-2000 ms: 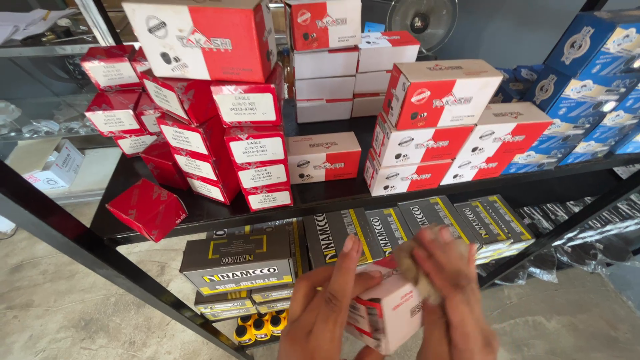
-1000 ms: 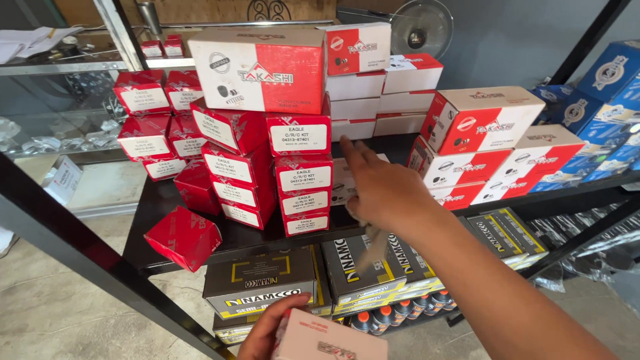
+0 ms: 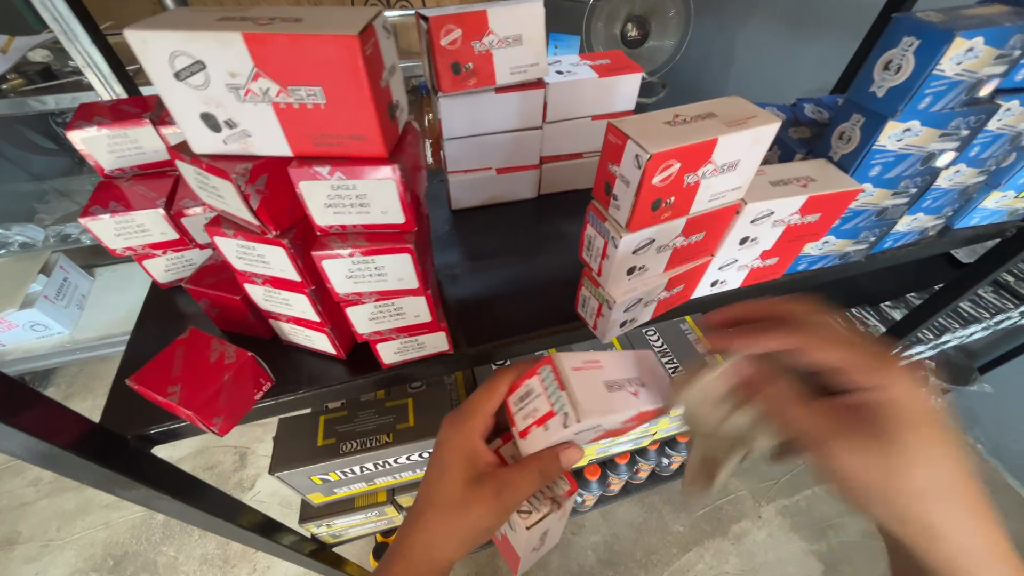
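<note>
My left hand (image 3: 488, 472) grips a small red-and-white Takashi carton (image 3: 616, 384) in front of the black shelf's edge. A second red-and-white carton (image 3: 540, 520) shows beneath it, against the same hand. My right hand (image 3: 840, 392), blurred by motion, holds a crumpled beige cloth (image 3: 712, 416) just right of the carton. Behind my hands, stacked Takashi cartons (image 3: 680, 168) stand on the shelf. To the left, a larger Takashi carton (image 3: 272, 88) lies on top of stacked red Eagle boxes (image 3: 368, 272).
The black metal shelf (image 3: 512, 264) also holds white-sided cartons (image 3: 492, 152) at the back and blue boxes (image 3: 920, 128) at the right. One red box (image 3: 200, 380) overhangs the front edge. Below are Namccco boxes (image 3: 352, 448) and orange-capped bottles (image 3: 590, 480). A fan (image 3: 636, 36) stands behind.
My right hand has drawn back from the shelf with the cloth. The carton that lay behind the red stacks is gone from there, and my left hand now has two cartons.
</note>
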